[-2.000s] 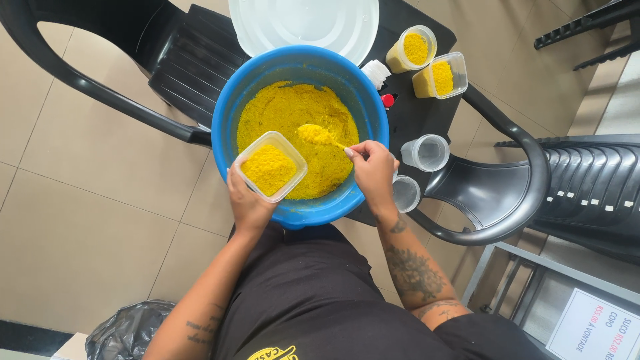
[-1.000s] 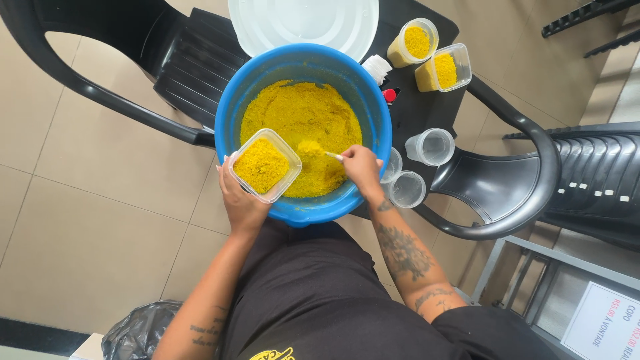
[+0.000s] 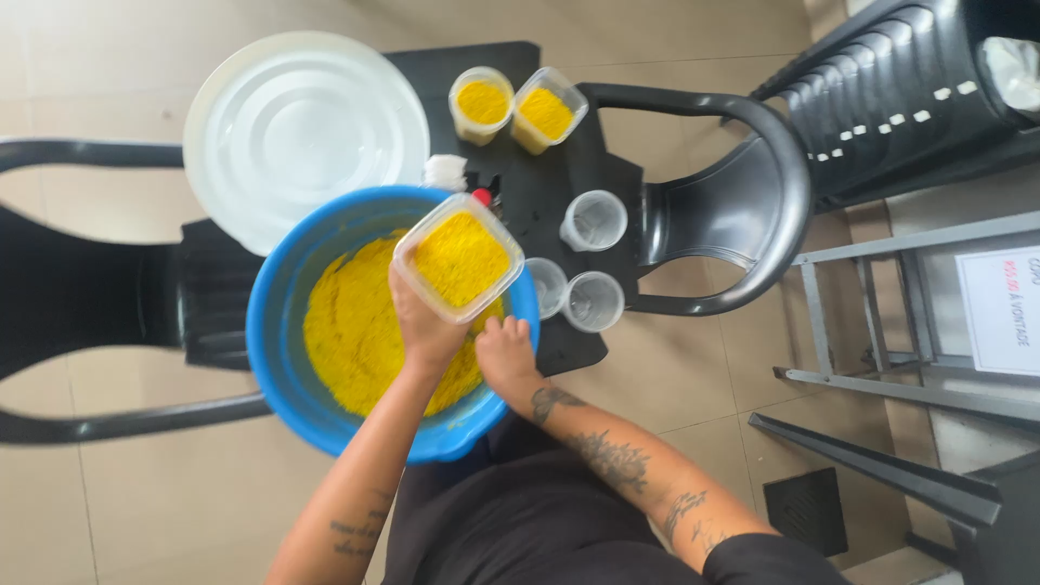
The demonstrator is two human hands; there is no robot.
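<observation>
My left hand (image 3: 426,325) holds a square clear plastic container (image 3: 459,258) full of yellow crumbly food, over the right part of a blue plastic basin (image 3: 272,325). More of the yellow food (image 3: 357,333) lies in the basin. My right hand (image 3: 505,353) is at the basin's right side, low by the food, its fingers curled. Whether it still grips the spoon cannot be seen, as the container and fingers hide that spot.
On the black table (image 3: 561,187) stand a filled round cup (image 3: 482,104), a filled square container (image 3: 546,114) and empty clear cups (image 3: 595,221). A white lid (image 3: 305,138) lies behind the basin. Black chairs (image 3: 731,203) flank the table; a metal frame (image 3: 812,317) is at right.
The view has shifted and turned. My left hand has carried the container from the basin's left side to its right. The spoon, seen earlier in my right hand, no longer shows.
</observation>
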